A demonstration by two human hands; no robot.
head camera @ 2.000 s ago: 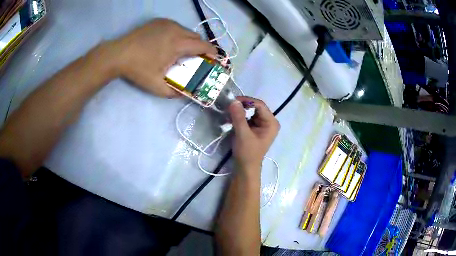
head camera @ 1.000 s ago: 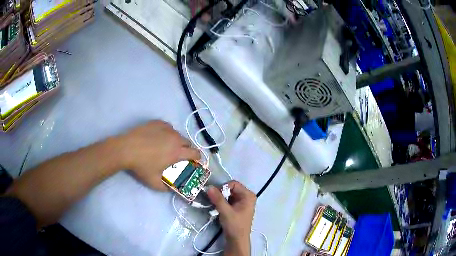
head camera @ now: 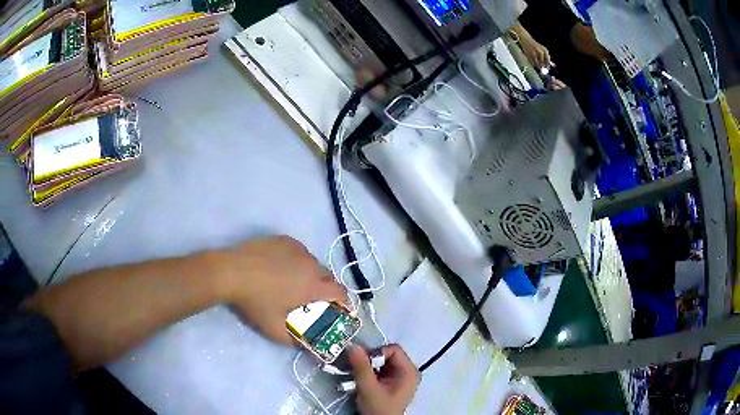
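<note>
My left hand [head camera: 280,284] grips an open power bank unit [head camera: 315,326] by its far side, above the bench. The unit shows a white cell, a dark band and a green circuit board [head camera: 337,334] facing my right hand. My right hand [head camera: 388,382] pinches a small white USB plug [head camera: 376,359] beside the board end. Another white plug [head camera: 347,387] lies close to my fingers. Whether a plug sits in a port is too small to tell. The thin white USB cable [head camera: 377,271] loops beyond the unit.
Stacked units [head camera: 85,150] stand at the far left, with more piles [head camera: 158,40] behind. A thick black cable [head camera: 334,178] crosses the bench. A grey metal box with a fan grille [head camera: 527,225] stands right, a blue-lit meter [head camera: 442,10] behind. A unit [head camera: 521,407] shows at the bottom edge. A person's hand [head camera: 531,50] shows at the back.
The view has shifted up and left, showing more stacks and the blue-lit meter. The blue bin has left the picture. Both hands stay at the unit, with my right hand still pinching a plug.
</note>
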